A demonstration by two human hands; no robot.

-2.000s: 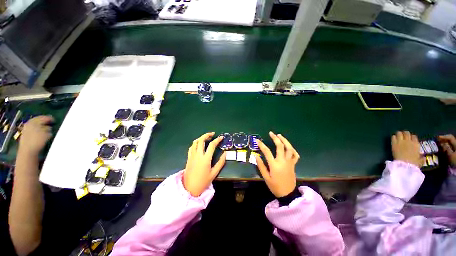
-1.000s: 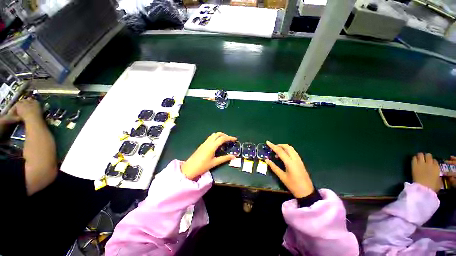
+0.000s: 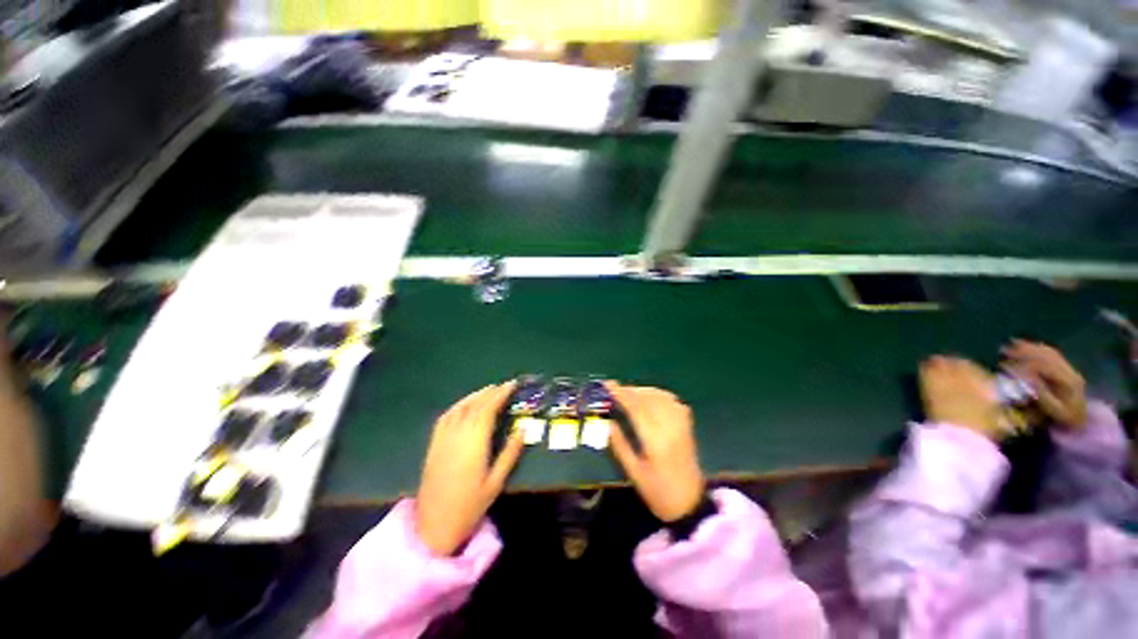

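Observation:
Three dark watch display modules [image 3: 563, 397] sit side by side in a row at the bench's front, faces up. White pads [image 3: 563, 434] with yellow edges hang from their near sides. My left hand [image 3: 462, 462] holds the left end of the row between fingers and thumb. My right hand [image 3: 664, 447] holds the right end the same way. The fingertips partly cover the outer modules. The picture is blurred, so whether the row touches the green bench [image 3: 761, 387] cannot be told.
A long white tray [image 3: 187, 337] with paired dark modules lies at left. A clear round piece [image 3: 491, 280] is by the pale centre strip. A metal post [image 3: 699, 162] stands beyond. A smartphone [image 3: 889, 291] lies right. Another person's hands [image 3: 963, 393] work at right; a forearm shows at the left edge.
The view has shifted and blurred. My hands have closed in on both ends of the row, and the modules now sit tight together. The left neighbour's hands have left the picture.

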